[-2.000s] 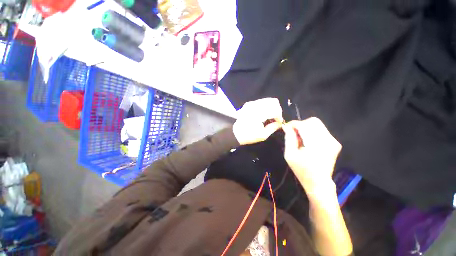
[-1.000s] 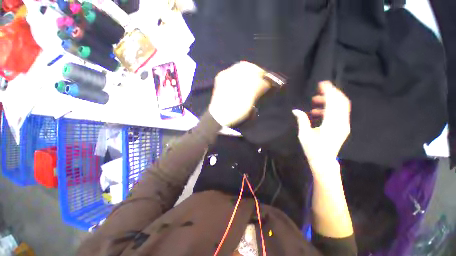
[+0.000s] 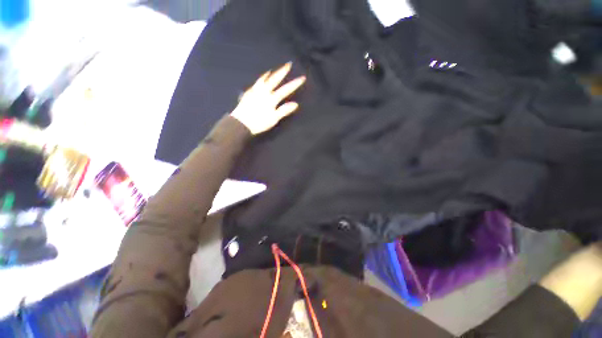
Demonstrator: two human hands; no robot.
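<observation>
The black garment [image 3: 396, 125] is spread over the white table and fills the upper middle and right, wrinkled. My left hand [image 3: 269, 102] lies on its left part, palm down, with fingers spread and nothing held. Small shiny metal buttons [image 3: 369, 62] show on the cloth at the top, with more glints to their right. My right forearm shows at the lower right edge; the hand itself is cut off by the picture's edge. No needle or thread can be made out.
Blurred at left are a phone [image 3: 121, 193], a gold patterned box [image 3: 63, 173] and thread cones [image 3: 25, 234]. A red cord [image 3: 272, 284] hangs down my front over the black lap cloth [image 3: 247, 254]. A purple bag [image 3: 462, 267] and a blue basket edge [image 3: 402, 274] are below the table.
My hands were together, then parted. My left hand has moved onto the garment's left part; my right has swung right, out of the picture. The view has turned and the garment lies differently.
</observation>
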